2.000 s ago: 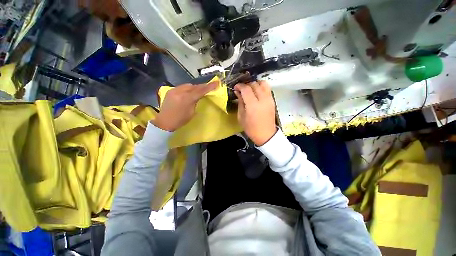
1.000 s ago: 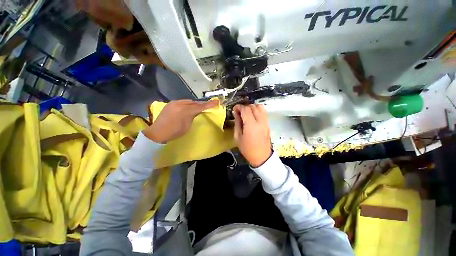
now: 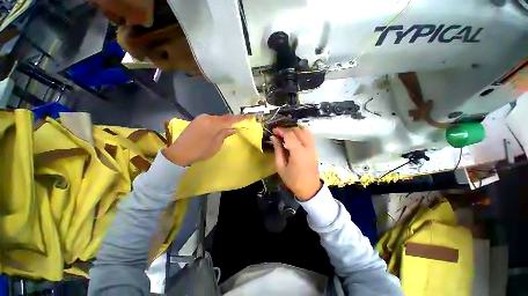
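The yellow bag panel (image 3: 226, 169) lies at the sewing machine's needle area, its upper edge beside the presser foot (image 3: 278, 111). My left hand (image 3: 200, 139) lies on the panel's upper part, fingers pointing right along the edge and holding it. My right hand (image 3: 296, 156) is just right of the needle area, thumb and fingertips pinched together close to the panel's right edge. What the right fingertips pinch is too small to tell. The white machine head (image 3: 347, 29) stands above both hands.
A heap of yellow bags (image 3: 69, 191) is at the left. A yellow bag with a brown band (image 3: 437, 266) lies low at the right. A green knob or spool (image 3: 465, 134) sits on the machine table's right side. Brown pieces (image 3: 159, 49) and a blue bin (image 3: 95, 72) are at the upper left.
The view has shifted, so more of the machine head shows than at first. Both hands stay at the needle area, with the panel in nearly the same place.
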